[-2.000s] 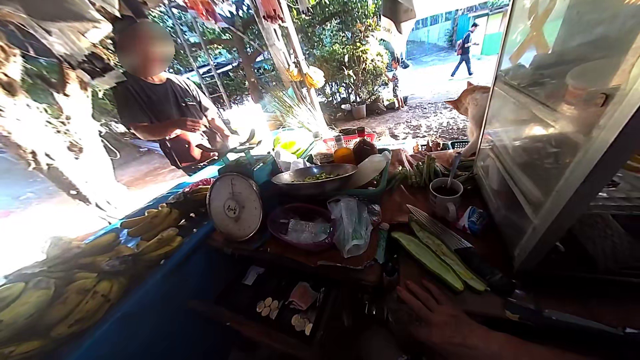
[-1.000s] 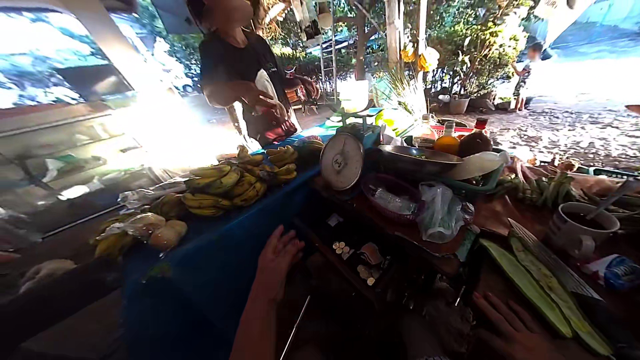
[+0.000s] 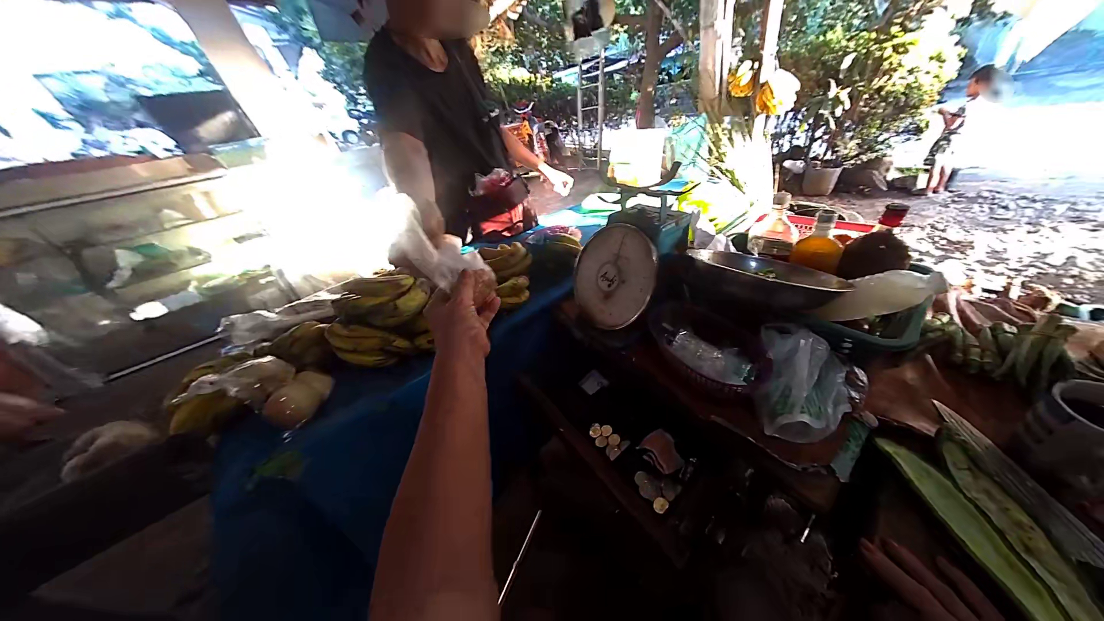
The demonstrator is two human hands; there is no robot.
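My left hand (image 3: 464,312) reaches out over the blue-covered table with its fingers closed on a whitish plastic bag (image 3: 427,250). A person's hand, beyond mine, also touches the bag; what the bag holds is unclear. Bunches of yellow bananas (image 3: 379,315) lie just left of my hand. At the lower right, my right hand (image 3: 927,582) lies in shadow with its fingers spread on the dark board, partly out of the frame. Beside it are two long green halves of a cut vegetable (image 3: 975,517) and a knife blade (image 3: 1026,483).
The person in a dark shirt (image 3: 440,112) stands across the table. Right of my left arm are a dial scale (image 3: 616,276), a drawer with coins (image 3: 605,435), a purple basket (image 3: 703,354), a clear plastic bag (image 3: 802,388), a metal pan (image 3: 763,280), bottles (image 3: 816,250) and a mug (image 3: 1069,418).
My left hand has moved forward from beside the coin drawer and now grips the plastic bag. The person across has come closer, one arm stretched toward my hand. The view has swung left.
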